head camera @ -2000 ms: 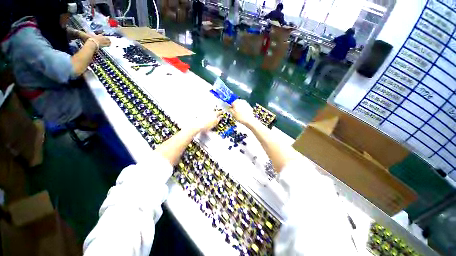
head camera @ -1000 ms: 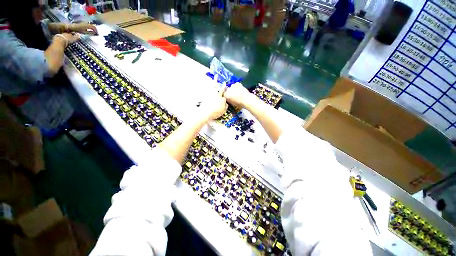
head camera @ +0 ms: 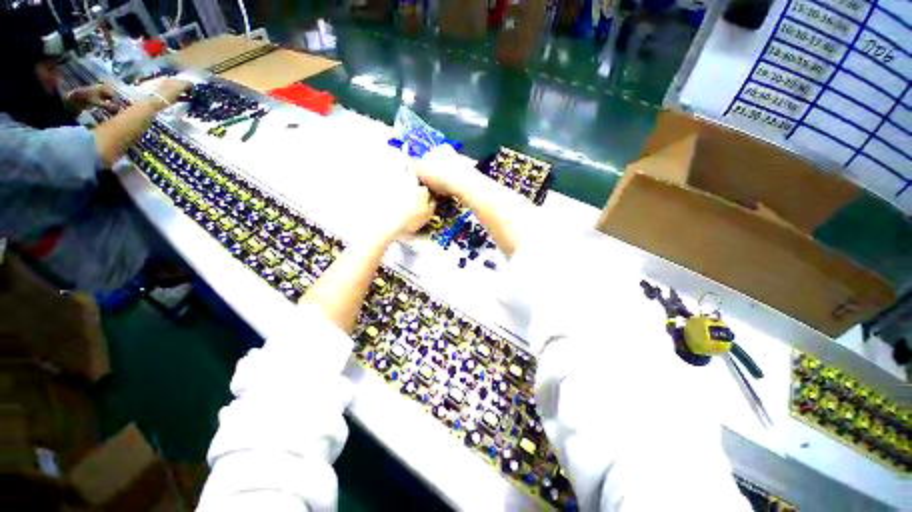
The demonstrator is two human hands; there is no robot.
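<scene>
My left hand (head camera: pixel 405 205) and my right hand (head camera: pixel 440 168) are close together over a small circuit board panel (head camera: pixel 440 215) on the shelf. The fingers are small and overexposed, so I cannot tell whether they grip anything. A blue plastic bag (head camera: pixel 421 136) lies just behind my hands. Loose black parts (head camera: pixel 470 238) and a blue cluster (head camera: pixel 455 229) lie in front of my right wrist. A second panel (head camera: pixel 522 172) stands out behind my right forearm. The long row of panels (head camera: pixel 450 380) runs beneath my left forearm.
Pliers (head camera: pixel 664 300), a yellow round item (head camera: pixel 708 336) and a thin metal rod (head camera: pixel 748 388) lie at the right, near a yellow-green strip (head camera: pixel 850 405). A cardboard box (head camera: pixel 740 245) stands behind. Another person's arm (head camera: pixel 130 130) reaches over the row at the far left, near a red bag (head camera: pixel 302 97).
The view has shifted rightward and down, bringing the pliers and yellow item into full view. My hands stay together at the same shelf spot. The other person's hand has moved slightly.
</scene>
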